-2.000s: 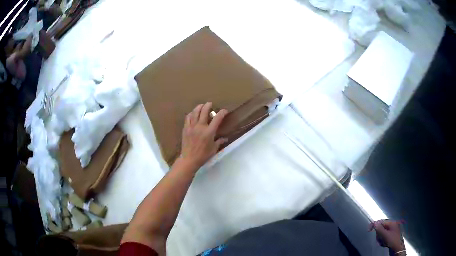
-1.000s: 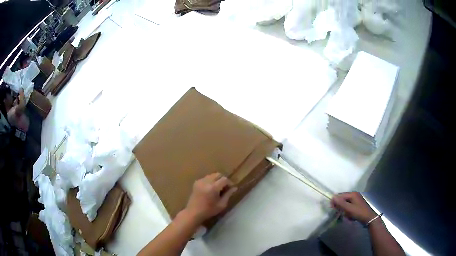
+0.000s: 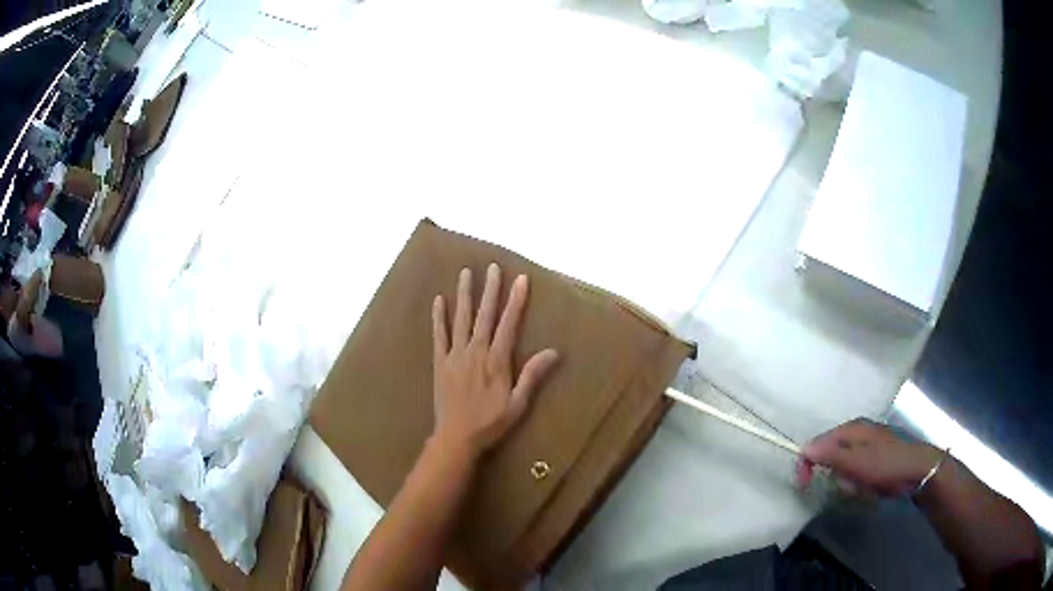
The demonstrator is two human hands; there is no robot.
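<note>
A brown tote handbag (image 3: 381, 369) lies on its side on the white-covered table, its open edge towards the lower right. A small gold stud (image 3: 539, 470) shows on its panel. My left hand (image 3: 476, 375) lies flat on the panel, fingers spread, gripping nothing. My right hand (image 3: 860, 456), with a bracelet at the wrist, holds a thin pale stick (image 3: 739, 425). The stick's far end meets the bag's open edge near the right corner; whether its tip is inside is hidden.
Crumpled white tissue paper (image 3: 231, 427) lies at the left, partly over another brown bag (image 3: 283, 537). A white paper stack (image 3: 889, 191) stands at the right, with more tissue (image 3: 806, 46) behind it. Brown pieces and part of another person are at the far left.
My right hand has come up with the stick, whose far end has moved to the bag's edge. My left hand has moved from the opening edge to lie flat on the panel, uncovering the gold stud.
</note>
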